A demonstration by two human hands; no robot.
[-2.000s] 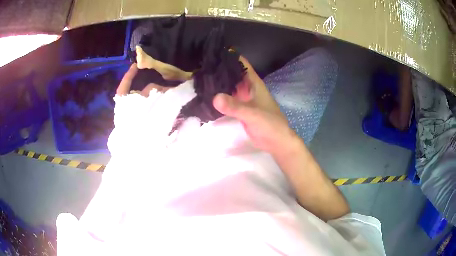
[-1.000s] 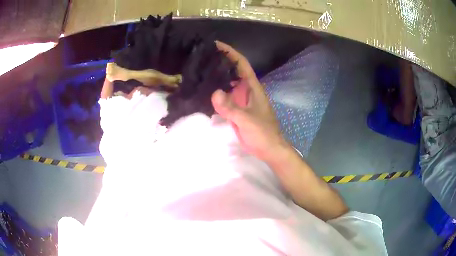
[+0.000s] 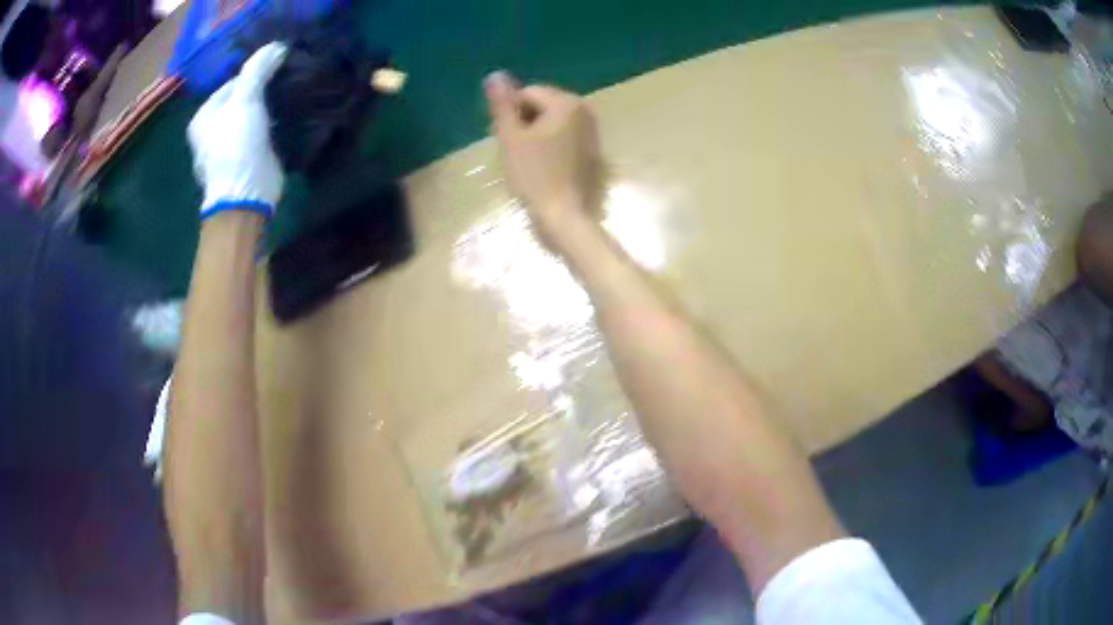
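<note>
My left hand (image 3: pixel 238 140), in a white knitted glove with a blue cuff, is at the upper left and grips the black spiky piece (image 3: pixel 320 104) over the green belt. A tan prong end (image 3: pixel 389 81) shows at the piece's right side. My bare right hand (image 3: pixel 549 140) is raised over the table's far edge, to the right of the piece, not touching it. Its fingers are curled together and blurred; whether it holds something small cannot be told.
The film-covered cardboard table (image 3: pixel 781 244) bears a black phone (image 3: pixel 342 250) near the belt (image 3: pixel 452 61) and a small white dish (image 3: pixel 486 474) with a stick on a stained square. A blue tray (image 3: pixel 201 43) is at the upper left. Another person's arm (image 3: pixel 1017 393) is at the right.
The view has swung from the lap to the table and belt. The black piece, held by both hands before, is now over the belt in my left hand; my right hand has come away.
</note>
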